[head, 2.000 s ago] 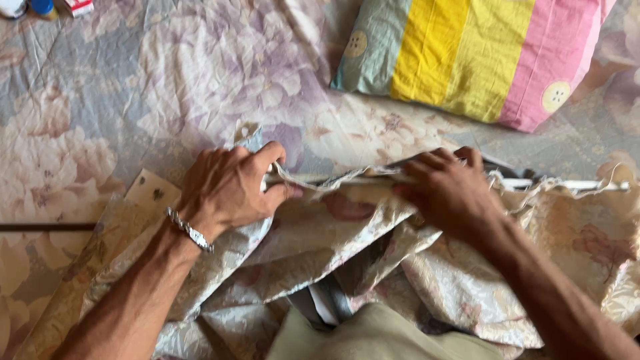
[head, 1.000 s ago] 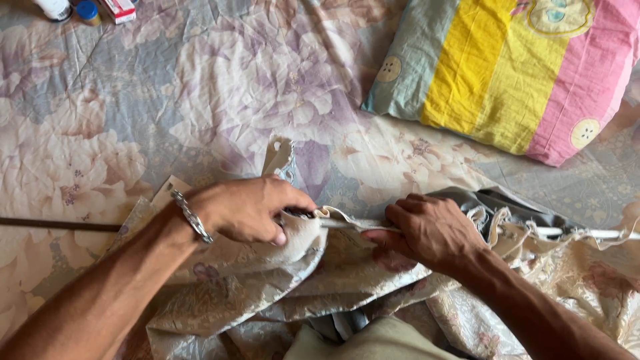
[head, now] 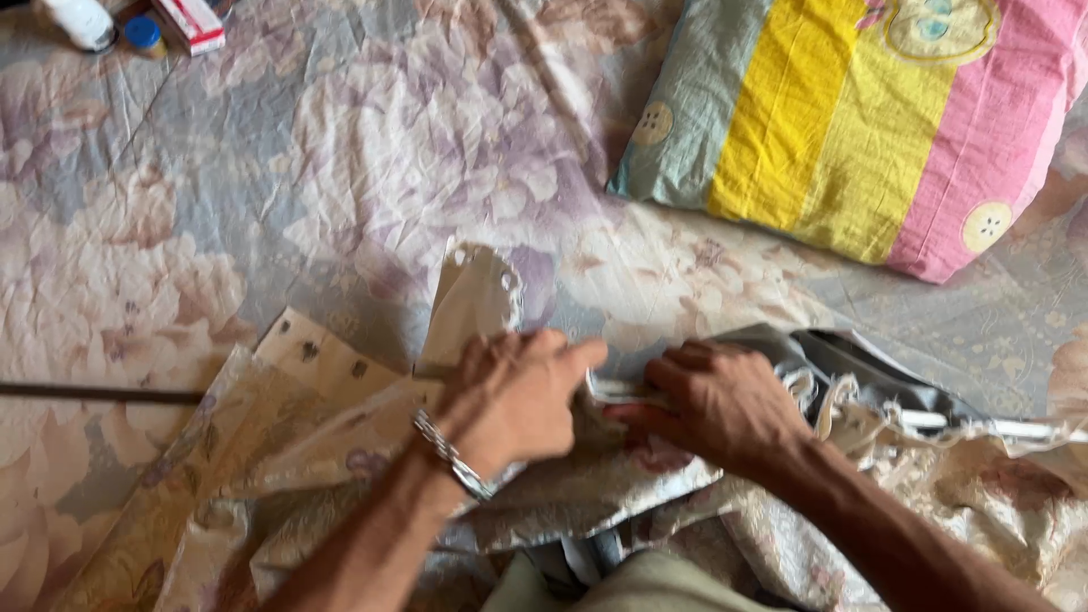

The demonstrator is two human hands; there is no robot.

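Note:
A patterned curtain (head: 586,510) lies bunched across the lower part of the head view, its edge gathered along a white rod (head: 1028,429) at the right. My left hand (head: 518,391), with a metal bracelet at the wrist, grips the curtain's top edge near the middle. Just to its right, my right hand (head: 722,399) is closed around the gathered edge and the rod inside it. A beige strip with holes (head: 472,297) stands up behind my left hand. More holes show in another strip (head: 319,348) at the left. The fingertips of my left hand are partly hidden.
Under everything is a floral bedsheet (head: 450,127). A striped pillow (head: 807,127) lies at the upper right. At the upper left are a white bottle (head: 85,21), a small blue-capped bottle (head: 144,36) and a red-and-white box (head: 191,24). A dark rod (head: 102,392) extends from the left edge.
Since two seconds ago, my hands have come closer together along the gathered edge. The holed strip behind my left hand shows more than before.

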